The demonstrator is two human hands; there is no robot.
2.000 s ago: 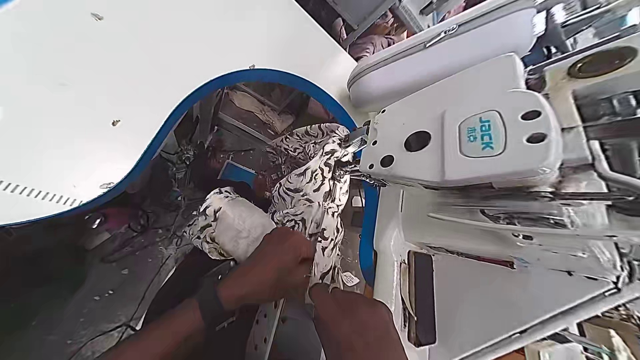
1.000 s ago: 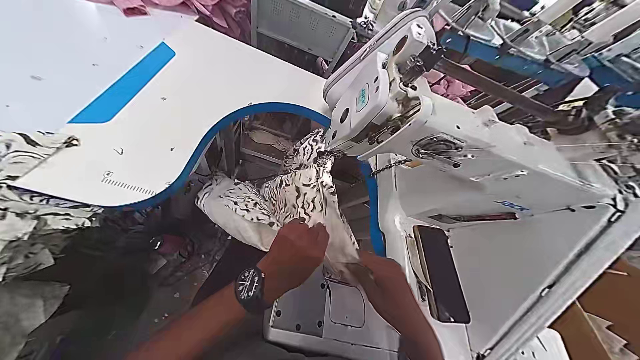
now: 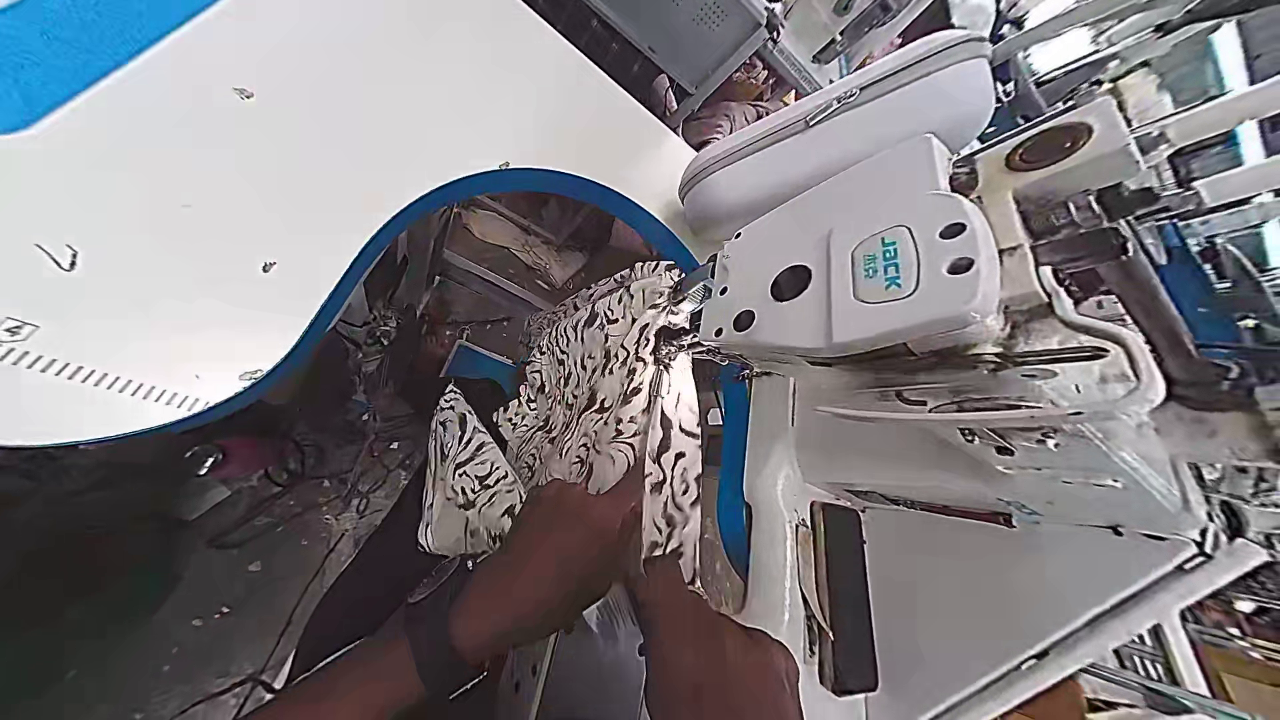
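Note:
White fabric with a dark wavy print (image 3: 590,390) runs from the needle area of a white Jack industrial sewing machine (image 3: 850,260) down to both hands. My left hand (image 3: 580,530), with a dark watch on its wrist, grips the fabric's lower edge, its fingertips partly hidden. Close beside it on the right, my right hand (image 3: 690,620) holds the end of a narrow strip of the same fabric. Another part of the printed fabric (image 3: 465,480) hangs left of my left hand. The needle itself cannot be made out.
A white table with a blue curved edge (image 3: 530,180) borders the opening at the left. A white zipped case (image 3: 840,120) lies behind the machine head. On the machine's base, at the right, is a dark rectangular object (image 3: 845,600). Cables and scraps lie on the floor below.
The view has swung noticeably since one second ago. Both hands stay on the fabric, which now spreads flatter below the machine head, with a narrow strip standing apart on its right.

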